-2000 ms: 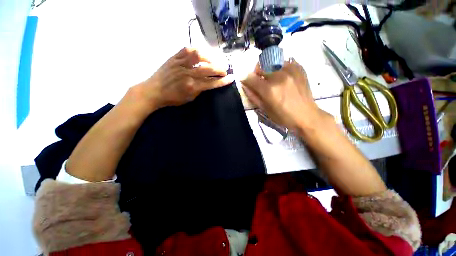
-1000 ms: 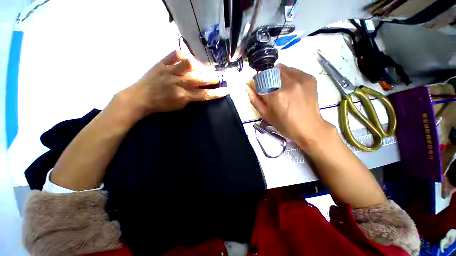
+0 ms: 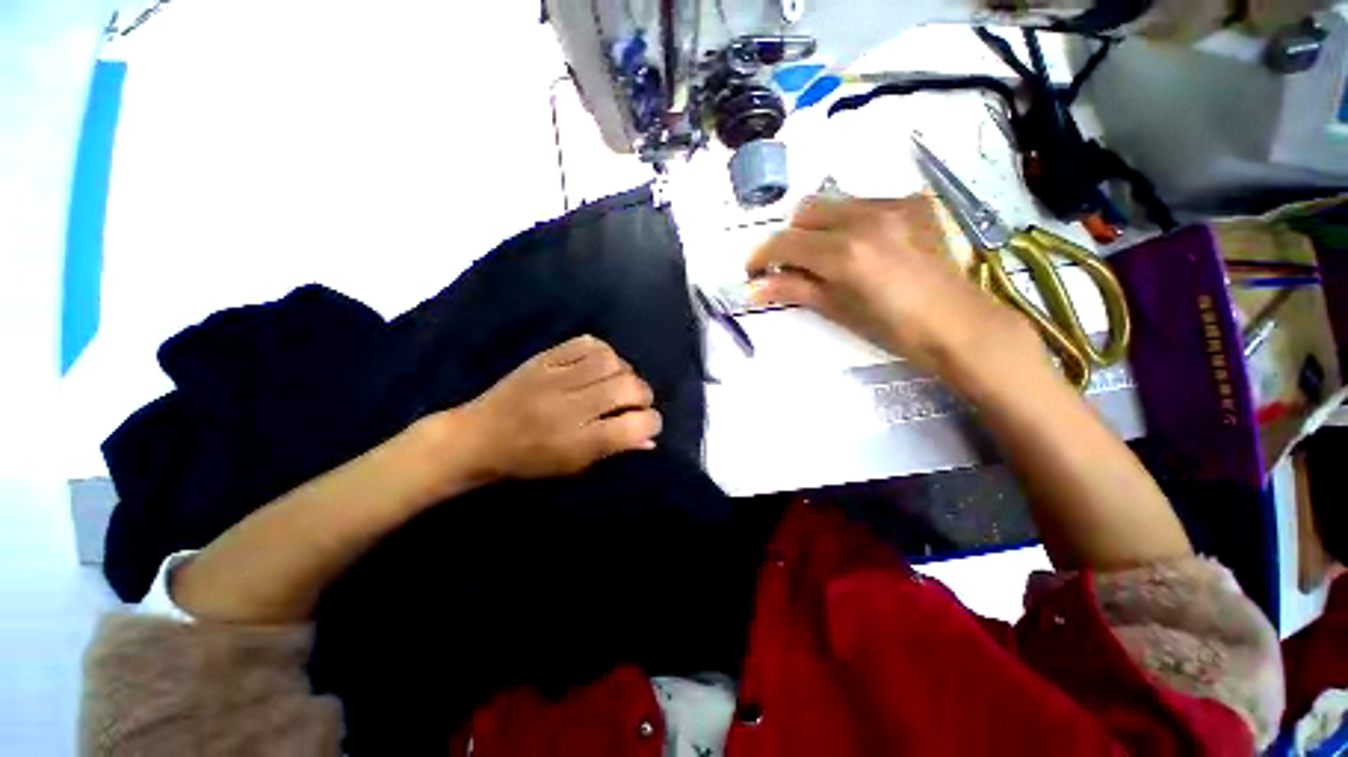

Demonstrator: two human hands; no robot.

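Note:
The black garment (image 3: 591,281) lies over the table and lap, its upper tip at the presser foot (image 3: 661,153) of the sewing machine (image 3: 614,52). My left hand (image 3: 569,411) is on the cloth below the machine, fingers curled and thumb against them, apparently pinching cloth. My right hand (image 3: 858,274) is over the machine bed, right of the cloth edge, fingers bent. A small thin metal tool (image 3: 724,318) shows at the cloth's right edge, just left of my right fingertips; whether I hold it is unclear. The grey ribbed knob (image 3: 758,173) is above my right hand.
Shears with gold-yellow handles (image 3: 1101,303) lie right of my right hand, partly behind it. Black cables (image 3: 1057,148) lie behind them. A purple box (image 3: 1195,348) stands at the right. A printed scale (image 3: 917,396) runs along the table front. A blue strip (image 3: 92,222) is at far left.
My left hand has left the needle area and moved down onto the cloth. My right hand has moved out from behind the knob. The small metal tool has changed position and angle.

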